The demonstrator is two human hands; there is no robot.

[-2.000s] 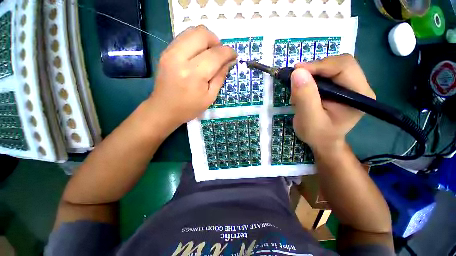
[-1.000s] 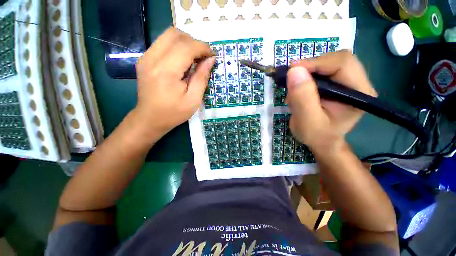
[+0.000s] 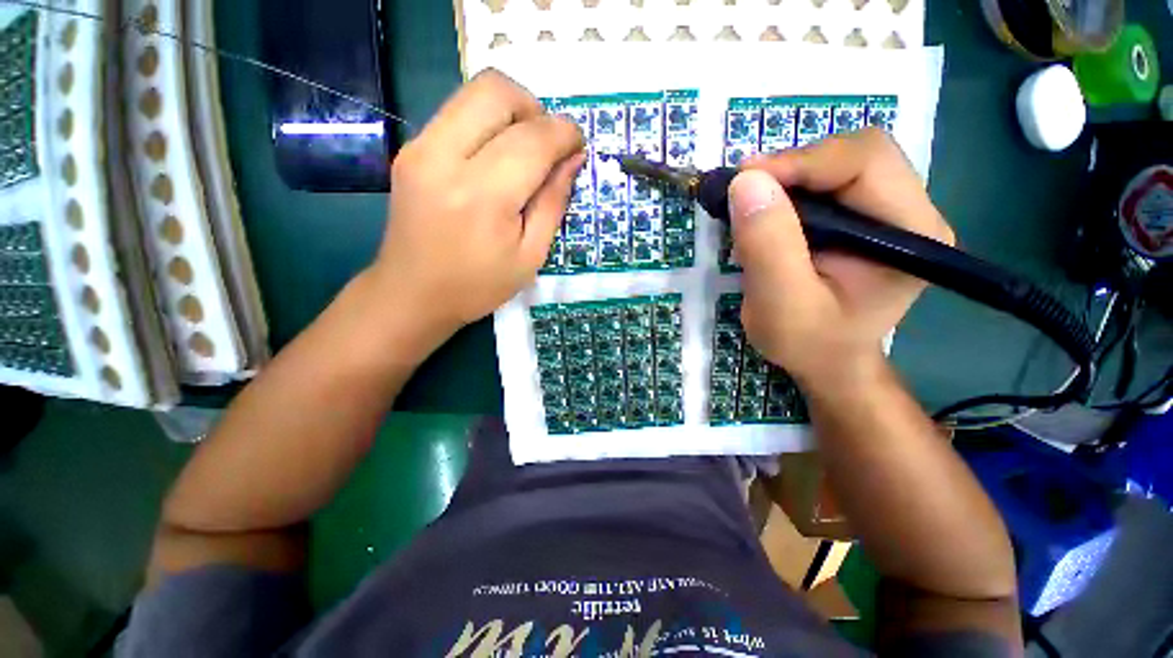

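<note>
My right hand (image 3: 843, 238) grips the black soldering iron (image 3: 888, 242) like a pen. Its thin tip points left and is at the upper left PCB panel (image 3: 643, 225); whether it touches is too small to tell. My left hand (image 3: 482, 193) pinches the thin solder wire (image 3: 302, 80), with its fingertips just left of the iron's tip. The wire runs from the upper left into the hand. The white board tray (image 3: 618, 445) holds four green panels. My right hand partly hides the two right panels.
A black smartphone (image 3: 332, 161) lies left of my left hand. Stacked loaded trays (image 3: 142, 257) stand at the far left. A white cut-out sheet (image 3: 695, 16) lies behind the tray. A white jar (image 3: 1051, 108), green roll (image 3: 1117, 64) and black unit (image 3: 1132, 193) are at the right.
My left hand moved left off the panel, then back right toward the iron's tip. The iron's tip is slightly further left. The tray appears shifted slightly right in view.
</note>
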